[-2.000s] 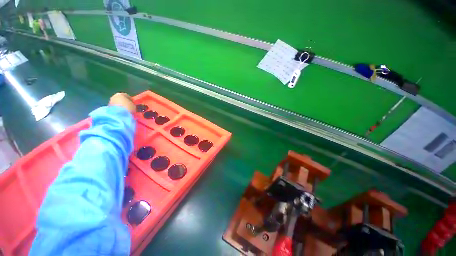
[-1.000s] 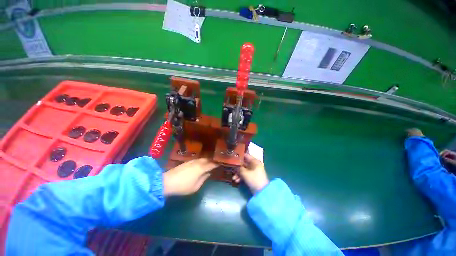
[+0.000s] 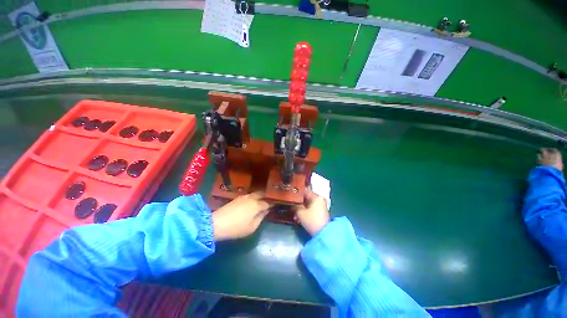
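The reddish-brown press fixture [image 3: 255, 158] stands on the bench with two toggle clamps. The right clamp's red handle [image 3: 300, 74] stands up. The left clamp's red handle [image 3: 195, 171] slants down toward me. My left hand [image 3: 241, 215] reaches to the front of the right station, its fingertips at the lower edge of the brown block. My right hand [image 3: 313, 213] is at the right side of the same station, its fingertips under the block. Whether either hand holds a part is hidden by the block and fingers.
A red-orange compartment tray [image 3: 152, 118] with several dark round discs [image 3: 117, 166] lies at left. A white paper scrap [image 3: 321, 188] lies beside the fixture's right edge. A neighbouring person's blue sleeve [image 3: 544, 199] is at far right. A green partition with papers stands behind.
Over two seconds, the view has swung right from the tray, and my left hand has gone from the tray to the right station. In the last second both hands have stayed there with slight movement.
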